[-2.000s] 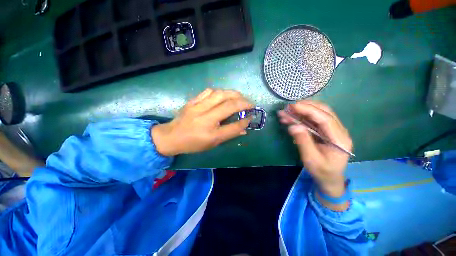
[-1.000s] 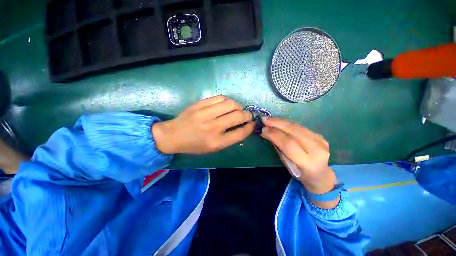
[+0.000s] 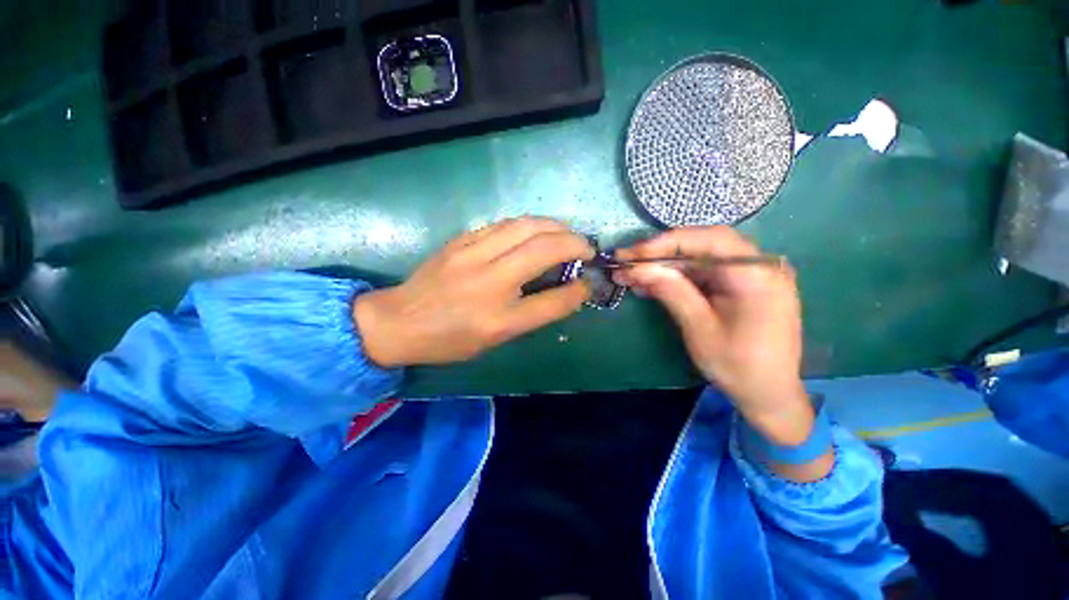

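A small watch case [image 3: 606, 290] with a shiny rim lies at the front of the green mat, partly hidden by my fingers. My left hand [image 3: 487, 287] holds its left side between thumb and fingers. My right hand [image 3: 715, 299] grips thin tweezers [image 3: 741, 260], which lie nearly level across the fingers with the tip over the case. Whether the tip holds a part cannot be seen. A second case [image 3: 419, 74] with a green inside sits in a pocket of the black foam tray [image 3: 352, 138].
A round screw dish [image 3: 709, 141], its right part covered with screws, stands behind my right hand. A torn white patch [image 3: 875, 125] shows beside it. A clear bag [image 3: 1036, 209] lies at the right edge. A black cord [image 3: 1010, 334] and another person's blue sleeve [image 3: 1034, 399] are at the right.
My right hand has turned, bringing the tweezers from a slant to nearly level over the case. The orange screwdriver has swung out of view. My left hand stays on the case.
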